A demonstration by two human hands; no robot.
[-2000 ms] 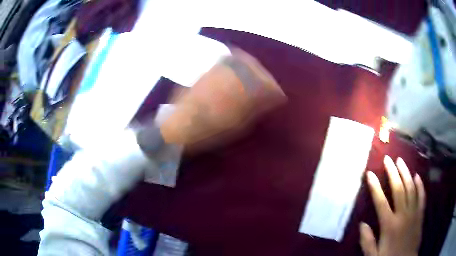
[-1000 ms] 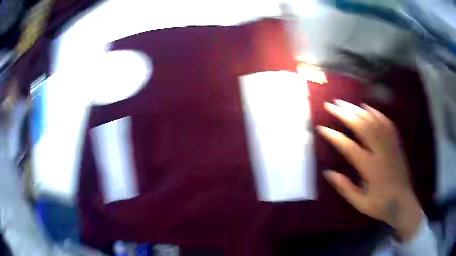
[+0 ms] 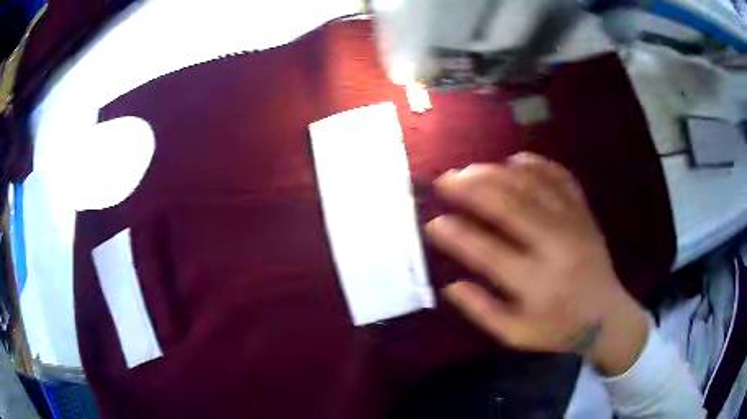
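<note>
A large maroon garment panel lies spread in front of me. A white rectangular pocket piece lies on it, its upper end just below the lit presser foot. A smaller white rectangle lies at the panel's left. The sewing machine head, white and blurred, stands at the top. My right hand is over the panel just right of the pocket piece, blurred, palm down, fingers slightly apart and pointing left, with nothing seen in it. My left hand is out of the picture.
A small grey-green tab sits right of the presser foot. The white table shows around the panel, with a rounded white shape at the panel's left edge. A grey square lies on the table at right. White-and-maroon pieces hang below right.
The left arm has left the picture since the first frame. The view has shifted right, so panel and machine appear further left. My right hand remains beside the pocket piece, now closer to its edge.
</note>
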